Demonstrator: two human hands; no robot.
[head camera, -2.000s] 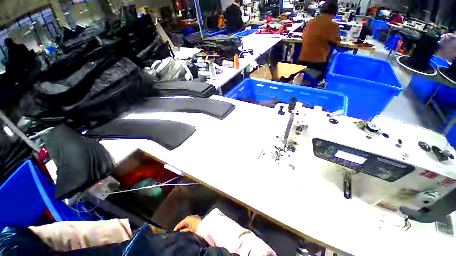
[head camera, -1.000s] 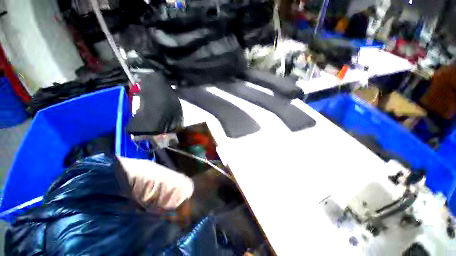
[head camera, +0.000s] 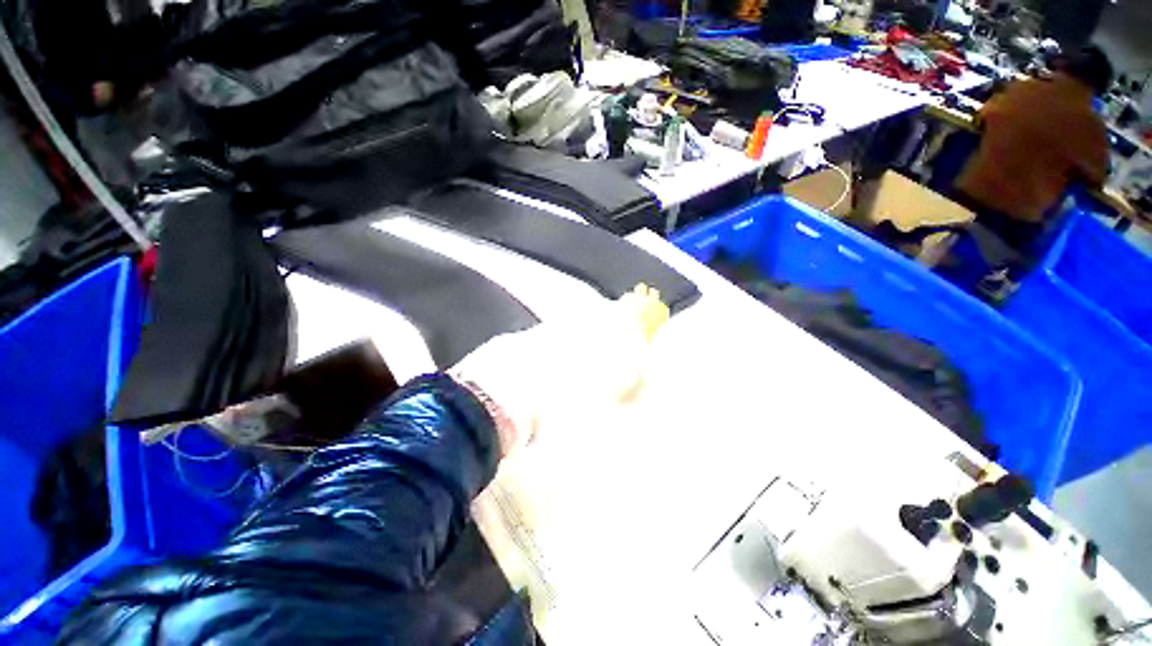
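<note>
Three groups of long curved black strap panels lie on the white table: a near one (head camera: 430, 284), a middle one (head camera: 569, 240) and a far one (head camera: 569, 177). My left arm, in a shiny dark blue sleeve with a pale cuff, reaches over the table. My left hand (head camera: 643, 331) is washed out by glare, its fingertips at the right end of the middle panels; whether it grips them I cannot tell. More black panels (head camera: 209, 309) hang over the table's left end. The white sewing machine (head camera: 872, 555) is at the lower right. My right hand is not in view.
A blue bin (head camera: 884, 303) with black pieces stands behind the table, another (head camera: 63, 341) at the left. A bulky black heap (head camera: 329, 114) fills the table's far end. An orange spool (head camera: 759, 135) stands on a far table. A person in brown (head camera: 1036, 139) sits at the back right.
The view has swung left, then partly back. My left arm has come up from beside the table's near edge and stretched across to the strap panels.
</note>
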